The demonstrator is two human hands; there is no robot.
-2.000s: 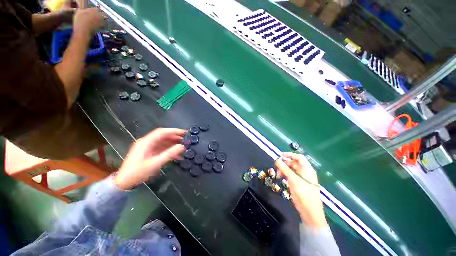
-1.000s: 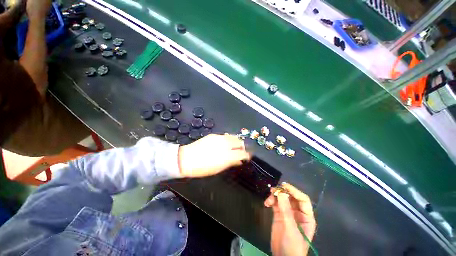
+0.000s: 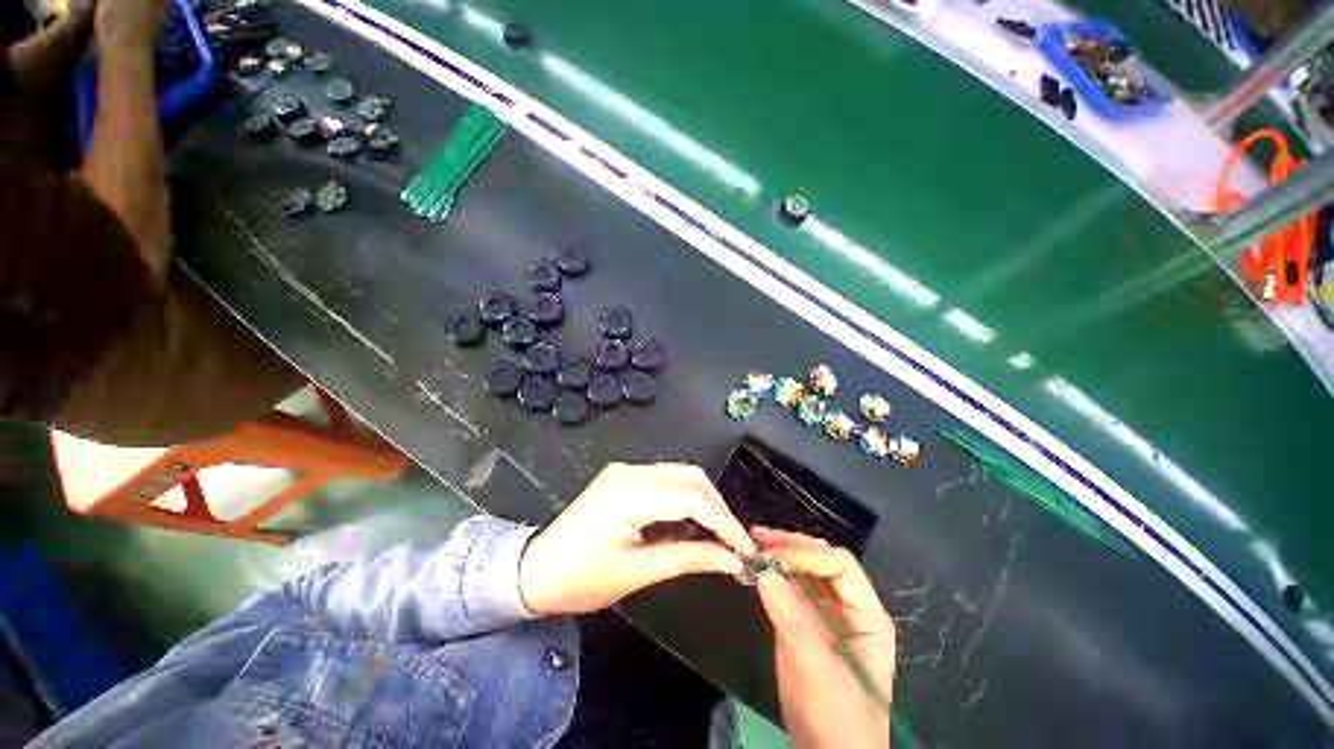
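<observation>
A small round electronic assembly (image 3: 762, 566) is held between the fingertips of both hands above the bench's near edge. My left hand (image 3: 637, 542) pinches it from the left. My right hand (image 3: 831, 629) grips it from the right, and a thin green wire (image 3: 863, 666) trails down from that hand. The fingers cover much of the unit. Behind the hands lies a black shallow tray (image 3: 797, 495), partly hidden by them. Open sub-assemblies (image 3: 838, 424) form a cluster just beyond the tray. Black round caps (image 3: 578, 375) are grouped to the left.
A fanned bundle of green wires (image 3: 455, 161) lies beyond the caps, another (image 3: 1036, 490) beside the white rail (image 3: 878, 351). A neighbour's arm (image 3: 129, 147), a blue bin (image 3: 186, 91) and several units are upper left. A lone disc (image 3: 794, 206) sits on the green belt. An orange stool (image 3: 242, 476) stands at left.
My left hand has moved from over the tray to the unit in my right hand, so both hands now meet there. The view has shifted slightly. Two seconds ago the hands were far apart.
</observation>
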